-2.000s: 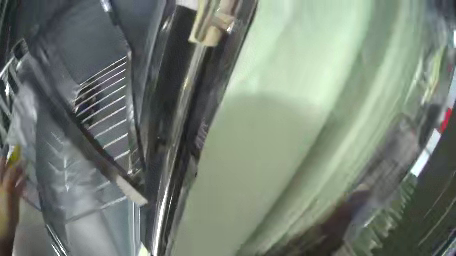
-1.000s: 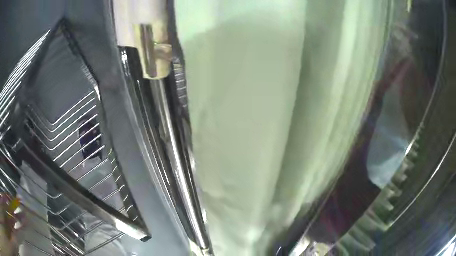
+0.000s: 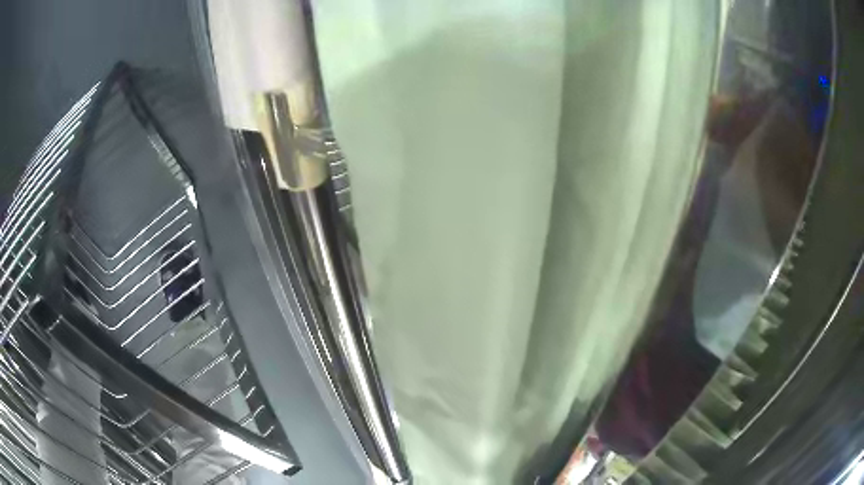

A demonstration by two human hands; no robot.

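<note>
A pale green fabric [image 3: 464, 218] fills the middle, smooth on its left part and with long soft folds on its right. Shiny metal tubes [image 3: 336, 303] run down along its left edge. A cream-coloured clip [image 3: 298, 147] sits at the upper end of a tube, beside the fabric's edge. A wire frame [image 3: 171, 398] with a flat silver bar and thin parallel wires stands tilted at the left. Neither of my hands can be made out.
Grey floor [image 3: 123, 24] shows at the upper left. White cloth [image 3: 71, 407] shows behind the wires. A dark maroon shape [image 3: 663, 379], a blurred reddish-brown shape and a ribbed green edge [image 3: 706, 417] lie at the right; whether these include a person is unclear.
My left hand with the yellow band, earlier at the left edge, is out of view. The view has turned, so the clip, tubes and wire frame appear shifted. No change in the clip is visible.
</note>
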